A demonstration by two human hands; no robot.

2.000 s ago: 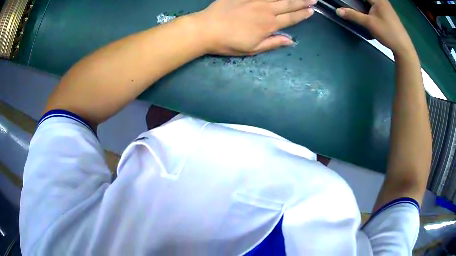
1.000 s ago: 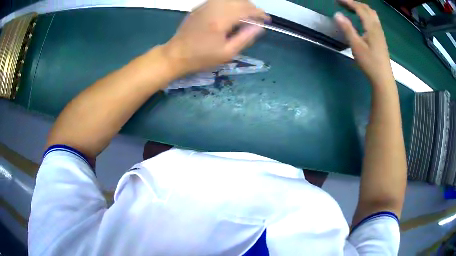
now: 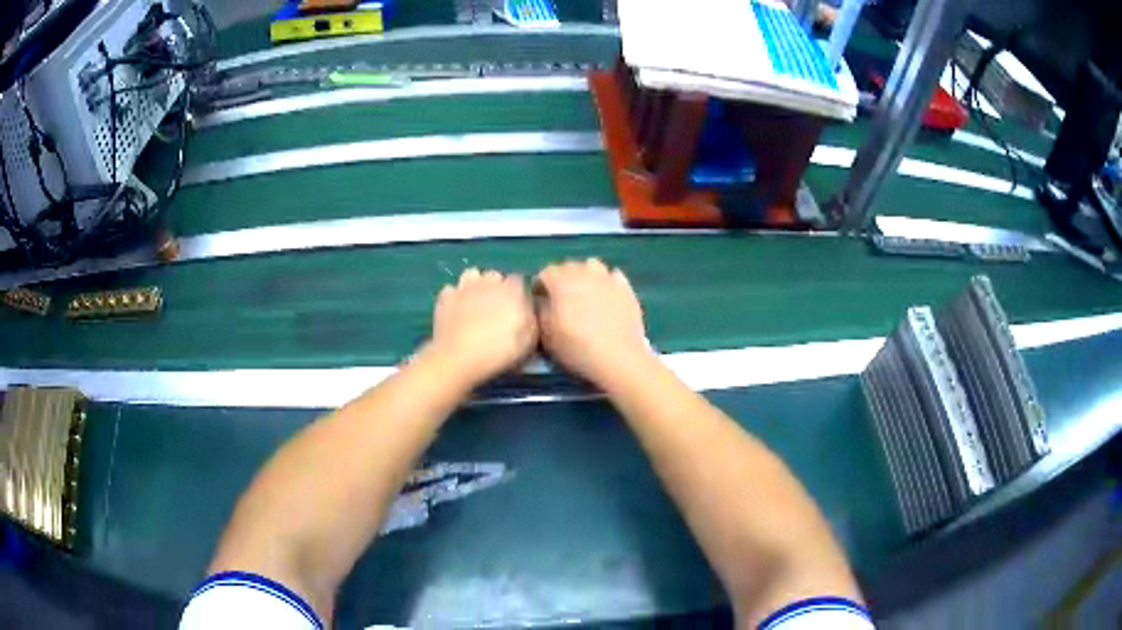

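Note:
My left hand (image 3: 485,322) and my right hand (image 3: 593,318) are side by side at the centre, both with curled fingers, over the pale divider at the bench's far edge. A dark grey strip housing (image 3: 541,385) shows just below them, mostly hidden by the hands and wrists. Whether the fingers grip it or another part cannot be seen. A ragged worn tape patch (image 3: 445,482) is on the green bench between my forearms.
Stacked gold strips (image 3: 37,455) stand at the left, stacked grey strips (image 3: 917,425) at the right. Beyond are green lanes with gold strips (image 3: 115,303), grey strips (image 3: 941,250), a red-brown stand (image 3: 671,154) bearing papers (image 3: 738,49), a cable bundle (image 3: 74,209) and a yellow box (image 3: 329,22).
The view has lifted to show the far lanes. My hands were apart around the dark strip on the divider; now they are close together with fingers curled.

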